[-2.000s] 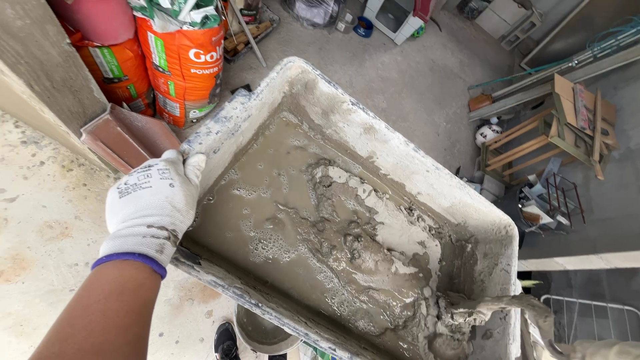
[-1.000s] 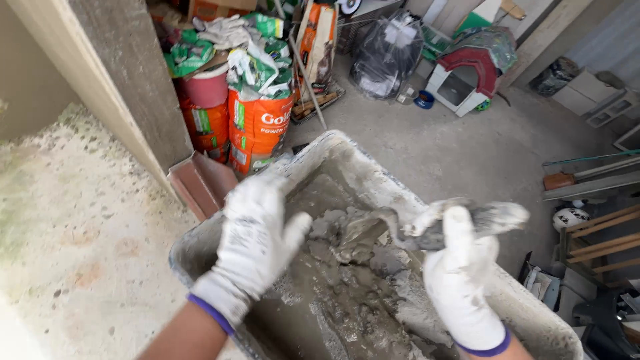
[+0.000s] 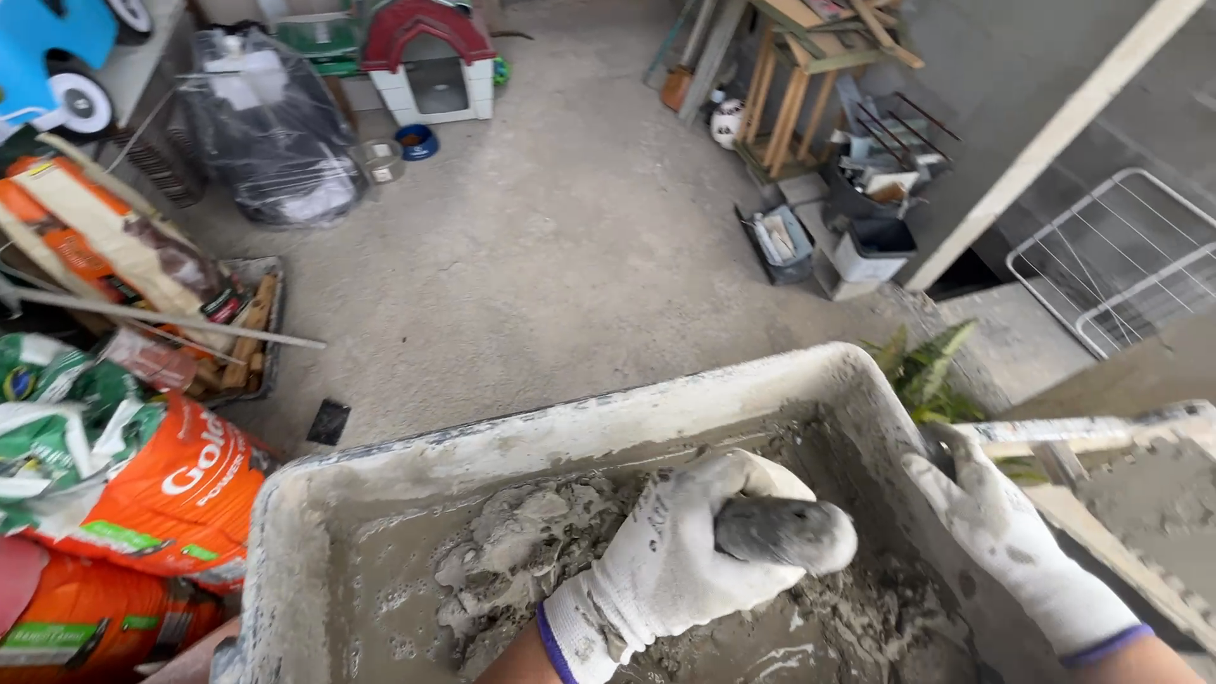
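Observation:
A large rectangular plastic tub [image 3: 589,418] caked with mortar fills the lower middle. Wet grey mortar [image 3: 532,541] lies inside, heaped in the middle and watery at the left. Over it, my gloved left hand [image 3: 703,541] is closed around the thick grey handle [image 3: 788,534] of a tool, whose blade is hidden below the hand. My gloved right hand [image 3: 988,522] holds the tub's right rim, its fingertips at the outer edge. Both gloves are white with purple cuffs and are smeared with mortar.
Orange bags [image 3: 180,494] stand close at the left, beside a tray of wood scraps [image 3: 252,332]. A mortar-covered surface [image 3: 1154,494] with a pale frame adjoins the tub's right side. A plant [image 3: 926,370] grows behind the right corner; small bins [image 3: 874,249] and stacked wood stand farther back.
The tool was in my right hand a second ago; now my left hand has it. My right hand has come to the tub's rim. The view has swung right.

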